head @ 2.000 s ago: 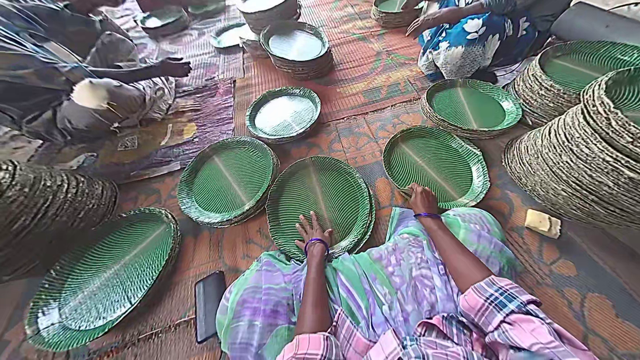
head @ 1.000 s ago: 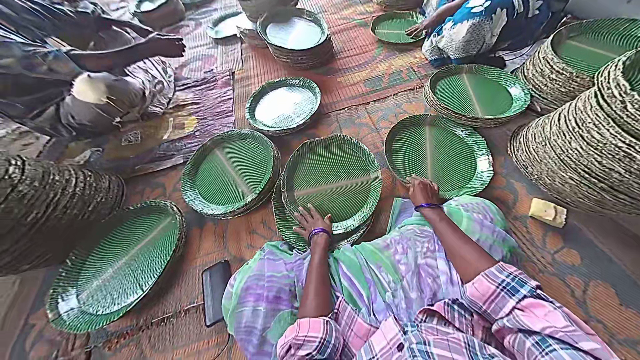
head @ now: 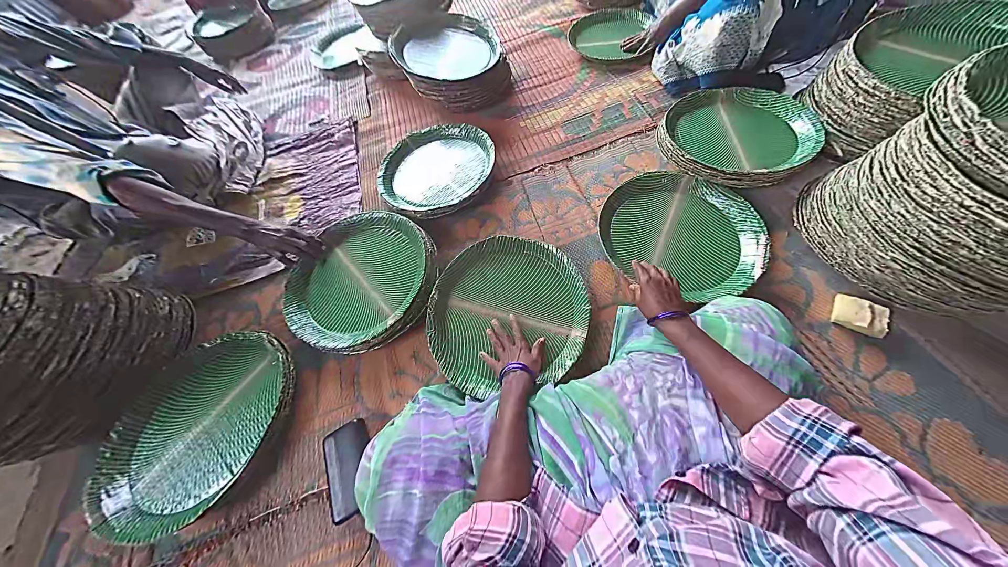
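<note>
My left hand (head: 513,349) lies with spread fingers on the near part of a round green leaf-patterned plate (head: 512,295) in front of my lap. My right hand (head: 655,290) is at the near left rim of another green plate (head: 693,228), fingers apart; whether it touches the rim is unclear. Left of the middle plate is a short stack of green plates (head: 358,279), where another person's hand reaches its upper left rim. A plate with a shiny silvery centre (head: 437,175) lies farther off. Beyond the right plate sits a low stack of green plates (head: 740,134).
Tall plate stacks stand at the right (head: 906,213) and left (head: 87,354). A large green plate (head: 193,433) leans near the left one. A dark phone (head: 344,471) lies beside my knee, a yellowish block (head: 861,315) at the right. Two people sit across the patterned mat (head: 543,197).
The middle plate, shifted up and right a second ago, now sits lower, in line with my left hand. My right hand's fingers have spread. The person at left has reached to the left stack.
</note>
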